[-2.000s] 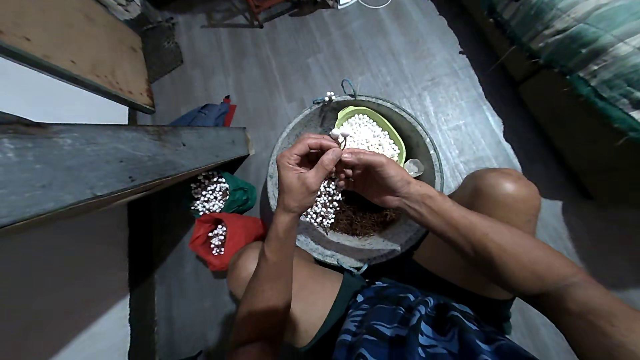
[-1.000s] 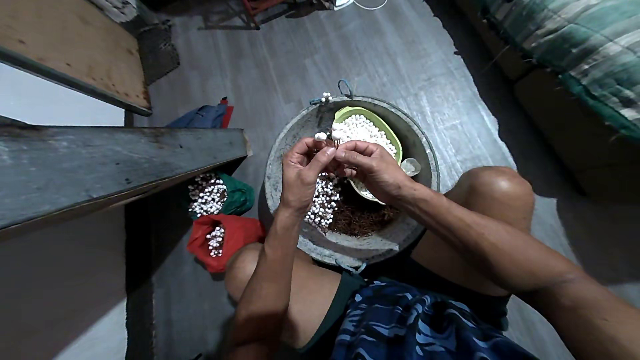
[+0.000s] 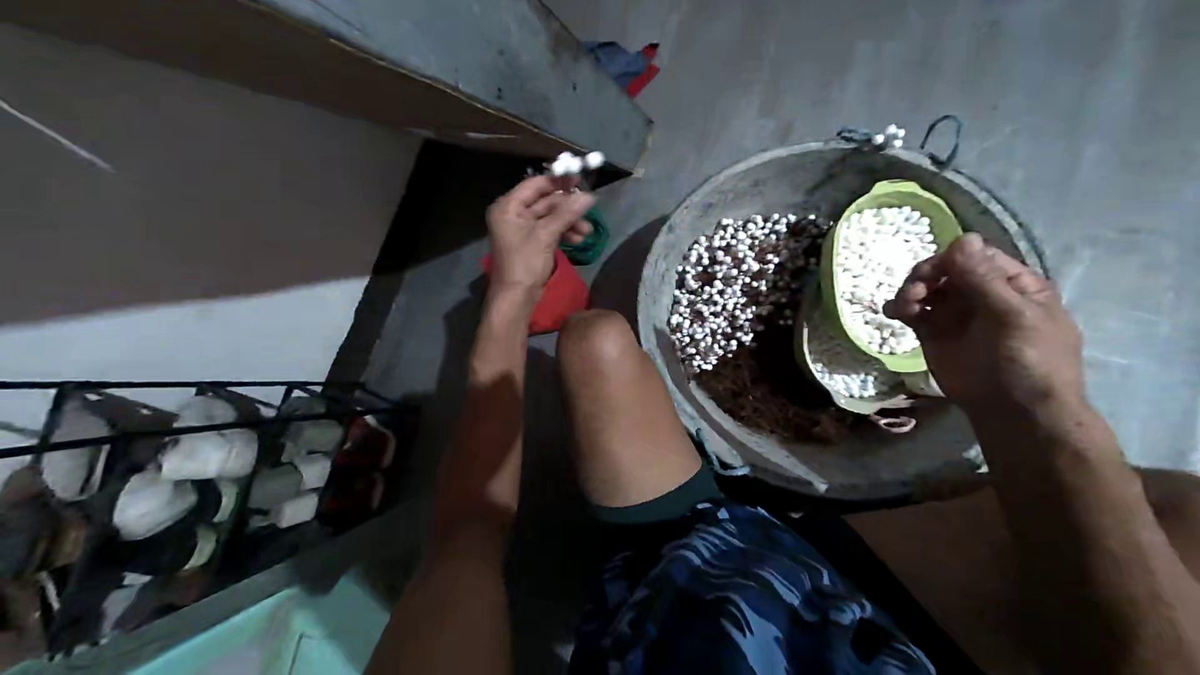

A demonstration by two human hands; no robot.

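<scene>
My left hand (image 3: 536, 225) is raised left of a large round grey tub (image 3: 661, 281), its fingers closed on a small sprig with white, bead-like heads (image 3: 577, 163). My right hand (image 3: 998, 314) is over the right part of the tub, beside a green plastic basket (image 3: 905, 190) of loose white pieces (image 3: 881, 267); its fingertips are together, and whether they hold something small cannot be told. Inside the tub, many white-headed sprigs (image 3: 727, 281) lie at the left and brown stems (image 3: 783, 398) at the bottom. A pale container (image 3: 858, 403) is partly under the basket.
Red (image 3: 562, 295) and green (image 3: 589, 239) bags lie on the floor behind my left hand. A grey ledge (image 3: 581, 94) juts out above them. A dark rack of shoes (image 3: 206, 431) stands at the lower left. Another small white sprig (image 3: 889, 137) rests at the tub's far rim.
My hands, together over the tub before, are now apart: the left is out to the left with a sprig, the right beside the green basket. The view has swung left.
</scene>
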